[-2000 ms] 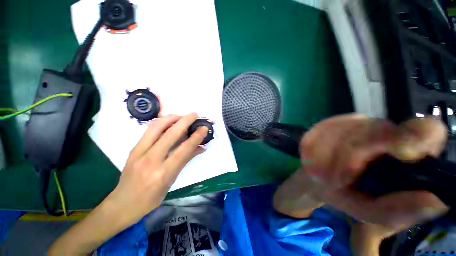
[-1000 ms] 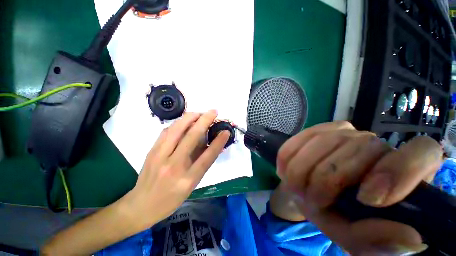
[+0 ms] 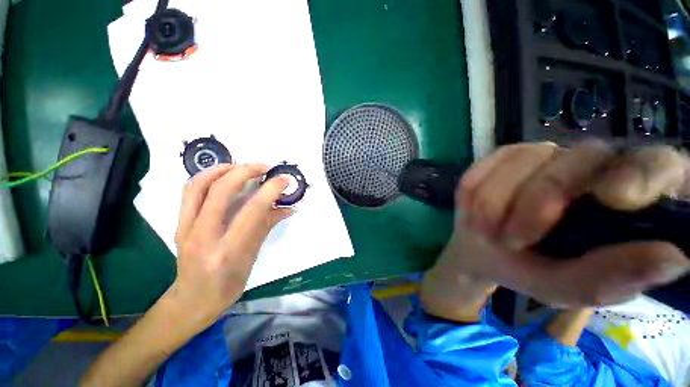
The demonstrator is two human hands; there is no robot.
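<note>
My left hand has its fingertips on a small round black watch case with a pale centre, near the right edge of the white paper. A second watch case lies just beyond my knuckles. My right hand, slightly blurred, is shut on the thick black electric screwdriver. The screwdriver's front end is over the right side of the round grey perforated screw dish. The bit tip and any screws are too small to make out.
The white paper lies on the green bench mat. A black adapter with a yellow-green wire is at left. Another black round part is at the top left. A black compartment tray is at right. Another person's blue sleeve shows lower right.
The screwdriver has moved from beside the watch case back over the dish. The case under my left fingers now shows a pale centre. The head view has shifted.
</note>
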